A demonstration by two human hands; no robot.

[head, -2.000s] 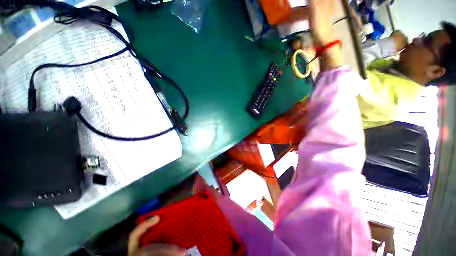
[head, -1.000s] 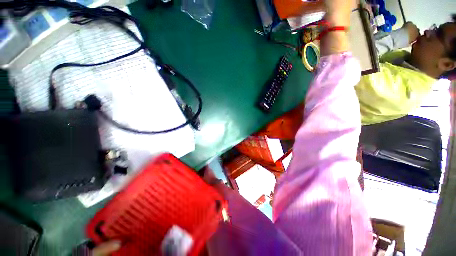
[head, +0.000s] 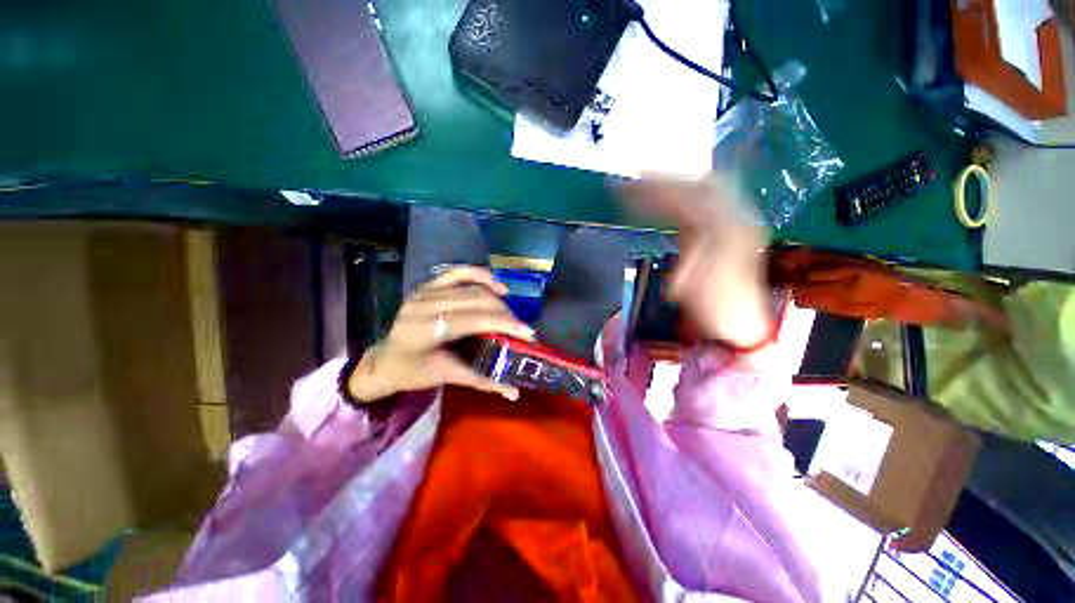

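My left hand (head: pixel 442 332) grips a set-top box (head: pixel 548 368) over my lap, below the bench edge. The box is edge-on, with its ported black side and a red edge showing. My right hand (head: pixel 713 259) is strongly blurred near the bench edge, right of the box and apart from it. I cannot tell whether it holds anything. A crinkled clear plastic bag (head: pixel 802 147) lies on the bench just beyond it. A second black set-top box (head: pixel 536 53) sits partly on a white record sheet (head: pixel 672 106), with a black cable (head: pixel 696 65) at its rear.
A smartphone (head: pixel 348 77) lies left on the green bench (head: pixel 212 106). A remote (head: pixel 884 189), tape roll (head: pixel 973 196) and orange-white box (head: pixel 1008 59) are at right. Cartons stand below the bench, left (head: pixel 106 377) and right (head: pixel 902 459). A person's yellow-green sleeve (head: pixel 1002 365) is at right.
The view has swung left and down. The held box has turned from its red underside to edge-on over my lap. My right hand has come back from the far right. The plastic bag lies nearer the front edge.
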